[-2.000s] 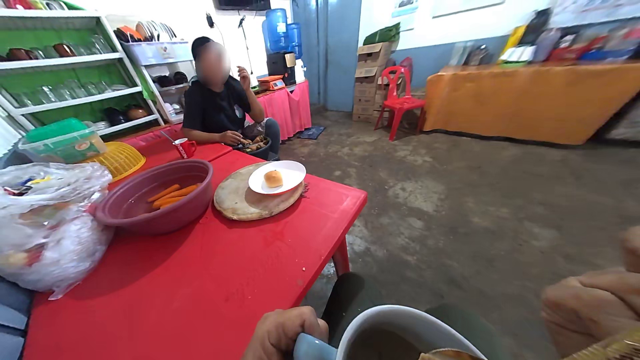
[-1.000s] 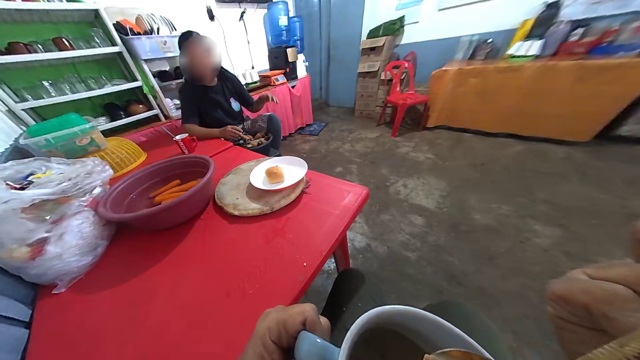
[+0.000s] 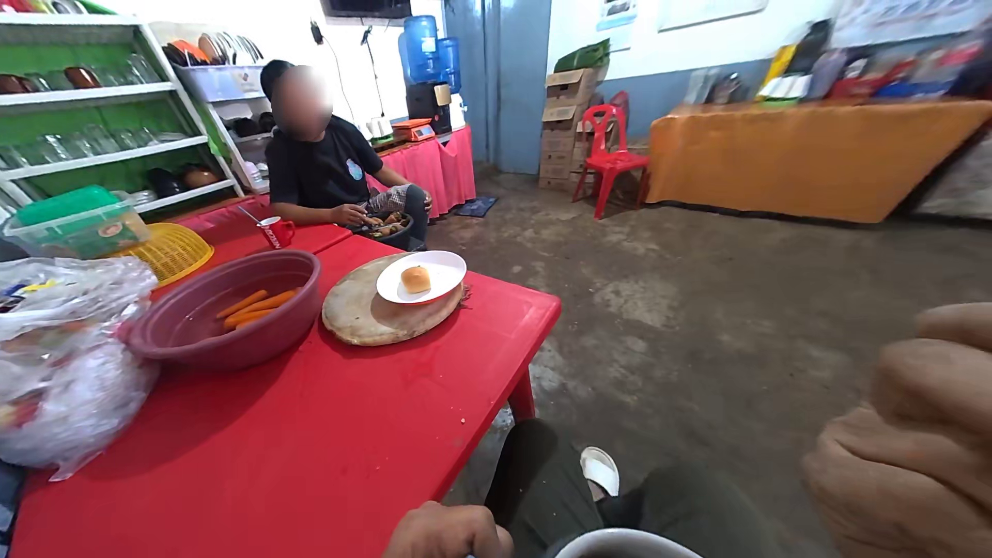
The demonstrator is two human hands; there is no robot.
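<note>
My left hand (image 3: 449,532) is at the bottom edge, curled by a cup (image 3: 626,542) of which only the rim shows; the handle is mostly out of frame, and the fingers are closed on it. Large at the right edge is my right hand (image 3: 907,434), fingers bent; what it holds, if anything, is out of view. A bread roll (image 3: 416,280) lies on a white plate (image 3: 448,271), which rests on a round wooden board (image 3: 362,318). Left of the board, a maroon plastic basin (image 3: 232,349) contains several carrots (image 3: 256,308).
Plastic bags (image 3: 70,372), a yellow basket (image 3: 174,252) and a lidded plastic box (image 3: 77,229) lie along the red table's (image 3: 310,457) left side. A red mug (image 3: 276,232) stands behind the basin. Across the table sits a person (image 3: 325,167) with a bowl of food pieces.
The cup has gone lower, mostly out of the bottom of the view, with my left hand. The seated person's raised hand has come down to the knee.
</note>
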